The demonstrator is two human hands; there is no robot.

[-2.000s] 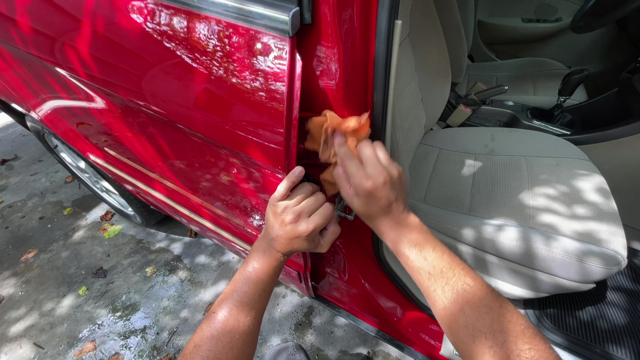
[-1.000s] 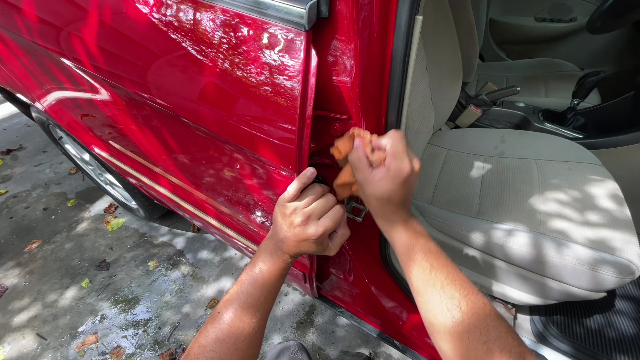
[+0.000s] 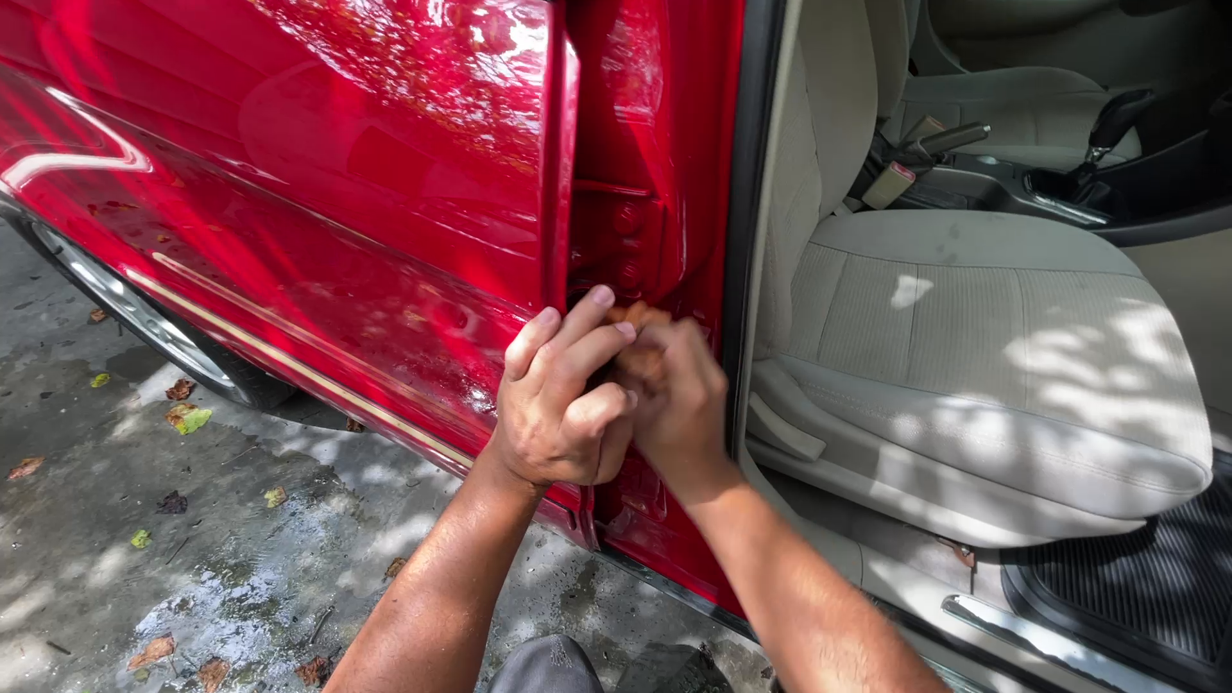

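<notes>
My right hand (image 3: 679, 399) is shut on an orange cloth (image 3: 640, 358), pressed low in the gap beside the red door pillar (image 3: 707, 192); hand and cloth are blurred. Close against it on the left, my left hand (image 3: 568, 399) lies at the edge of the red rear car door (image 3: 404, 221), its fingers partly bent and pointing up. Whether it grips the door edge cannot be told. Above the cloth, a hinge plate with bolts (image 3: 628, 241) shows in the gap. The hands hide the lower part of the gap.
Right of the pillar is the front doorway, with a beige cloth seat (image 3: 962, 289), a ribbed black floor mat (image 3: 1145, 568) and a sill with a metal strip (image 3: 1059, 645). At the left are the rear wheel (image 3: 135, 308) and wet concrete ground (image 3: 241, 539) with fallen leaves.
My right hand has moved down with the orange cloth, leaving the hinge area in sight. The fingers of my left hand have risen and spread somewhat from a more closed shape.
</notes>
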